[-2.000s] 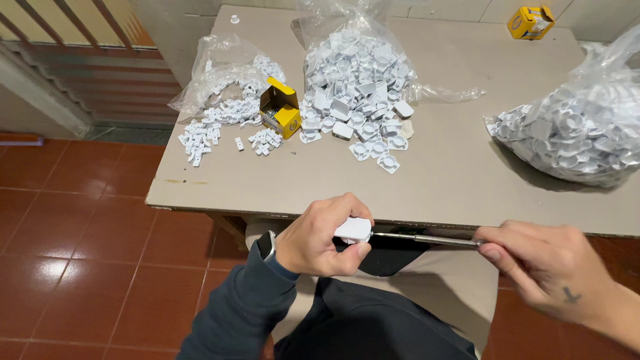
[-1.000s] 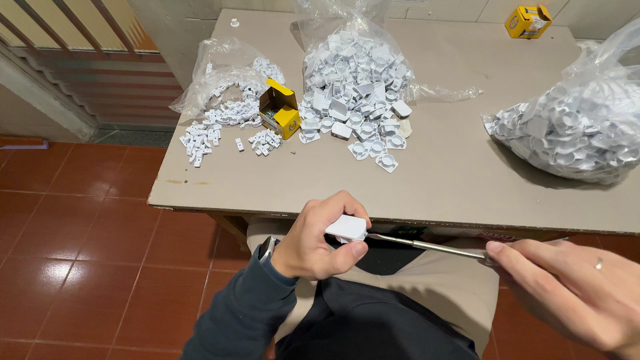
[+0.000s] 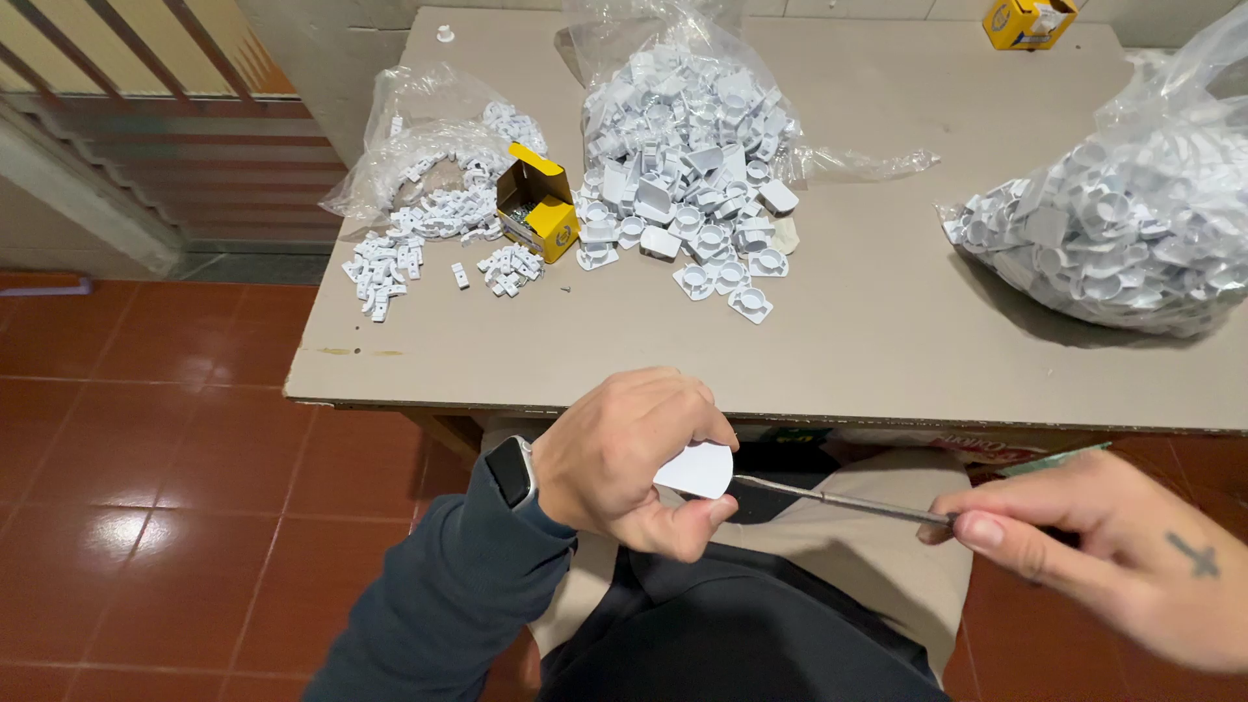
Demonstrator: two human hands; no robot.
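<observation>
My left hand (image 3: 639, 458), with a watch on the wrist, holds a white plastic part (image 3: 697, 471) between thumb and fingers just in front of the table edge. My right hand (image 3: 1082, 546) grips a screwdriver (image 3: 848, 500) whose thin metal shaft points left. Its tip is at the right side of the white part; whether it touches a screw is hidden. Beyond my hands, a heap of white plastic parts (image 3: 687, 185) spills from a clear bag. An opened yellow cardboard box (image 3: 561, 229) of small metal screws stands to its left, beside small white plastic pieces (image 3: 385, 268).
A full clear plastic bag of white parts (image 3: 1102, 244) rests at the table's right. Another yellow box (image 3: 1031, 21) stands at the back. The front edge of the table (image 3: 877, 414) runs just beyond my hands. One small screw (image 3: 565, 289) lies near the small pieces.
The white part has turned in my left hand, and the screwdriver slants more than two seconds ago. My right hand has shifted its hold around the screwdriver.
</observation>
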